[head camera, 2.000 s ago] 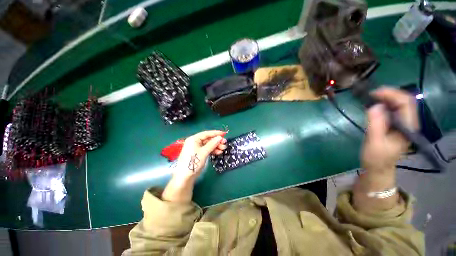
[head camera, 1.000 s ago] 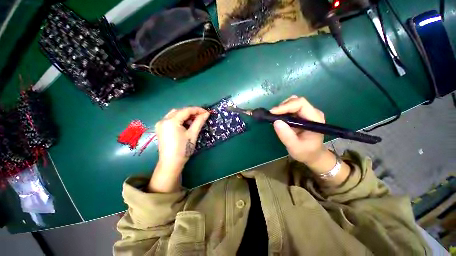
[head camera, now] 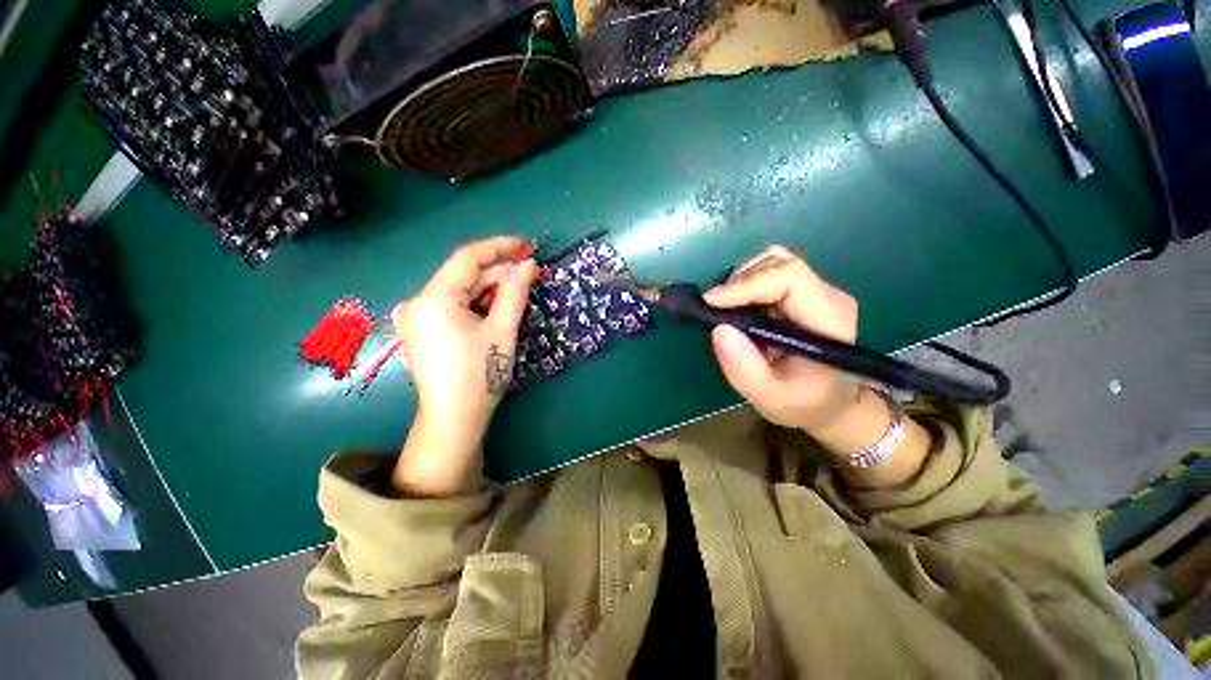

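Observation:
A dark PCB panel (head camera: 584, 308) with rows of pale pads lies on the green mat in front of me. My left hand (head camera: 468, 312) is at its left edge, thumb and index fingertips pinching a red lead wire (head camera: 529, 253) at the panel's upper left. My right hand (head camera: 790, 332) holds the black soldering iron (head camera: 850, 359) like a pen. Its metal tip points left, over the upper right of the panel; whether it touches cannot be told. A pile of red lead wires (head camera: 340, 338) lies left of my left hand.
Beyond the panel stand a fume extractor fan (head camera: 478, 113) and stacked PCB panels (head camera: 206, 120). Boards with red wires (head camera: 73, 306) and a clear plastic bag (head camera: 82, 498) are at far left. Tweezers (head camera: 1049, 90), a cord (head camera: 989, 166) and a smartphone (head camera: 1162, 113) lie at right.
My right hand has brought the iron from the station area at right to the panel. Since a second ago, my left fingertips have shifted slightly up and left with the red wire.

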